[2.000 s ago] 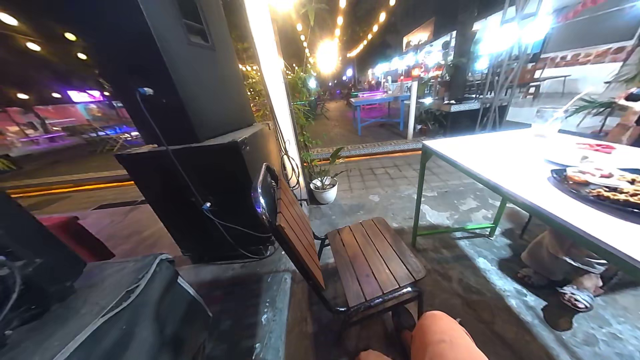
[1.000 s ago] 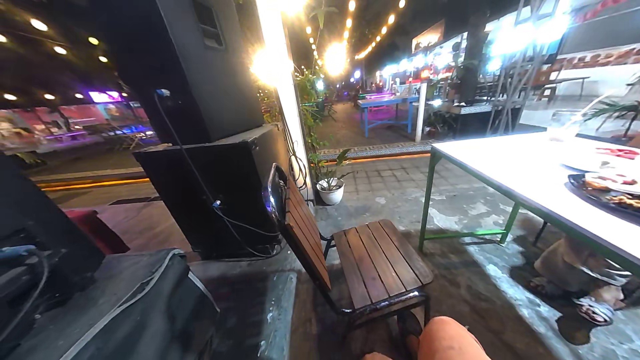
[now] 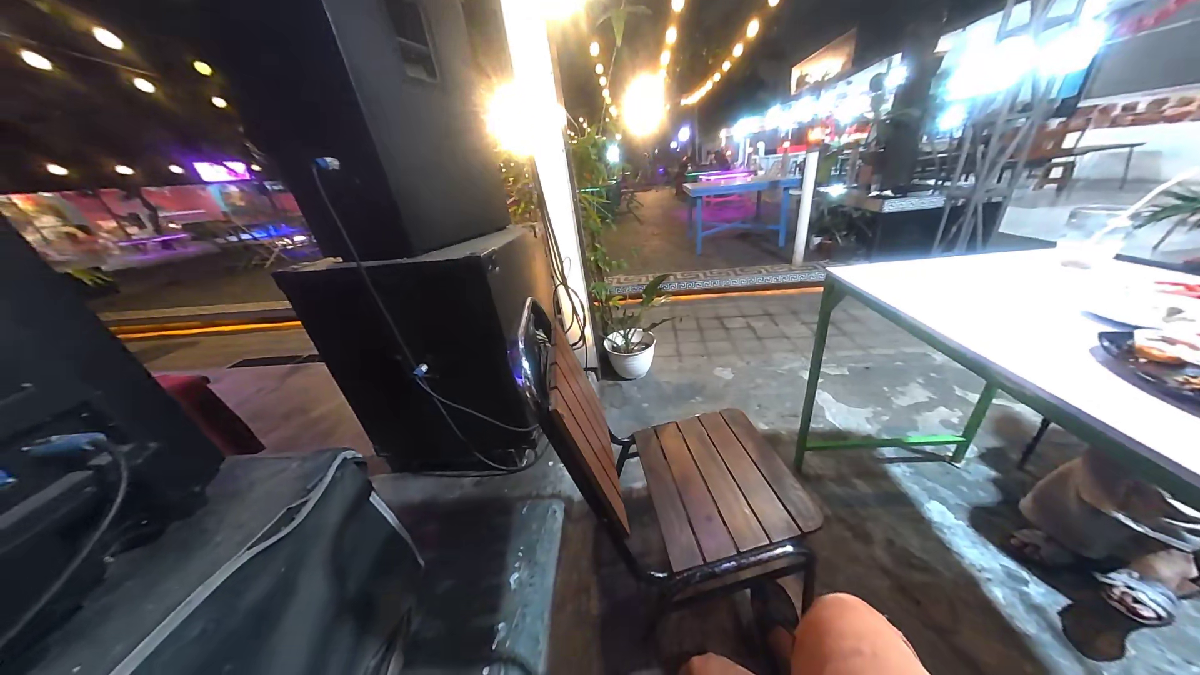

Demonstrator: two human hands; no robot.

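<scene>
Neither my left hand nor my right hand shows in the head view. At the bottom edge a bare knee (image 3: 848, 637) is visible beside a chair with a brown wooden slat seat (image 3: 727, 483) and a black metal frame. The chair's slatted back stands on its left side, close to a large black speaker cabinet (image 3: 422, 356) with a cable hanging down its front. To the right is a white-topped table (image 3: 966, 300) with green metal legs. On it are a dark plate of food (image 3: 1148, 366), partly cut off, and a clear cup with a straw.
A white plant pot (image 3: 630, 354) stands by a bright post. A dark covered case (image 3: 291, 562) lies at lower left. Under the table a person's feet in sandals (image 3: 1139, 595) rest on the concrete floor. A blue table (image 3: 741, 202) stands farther off beneath string lights.
</scene>
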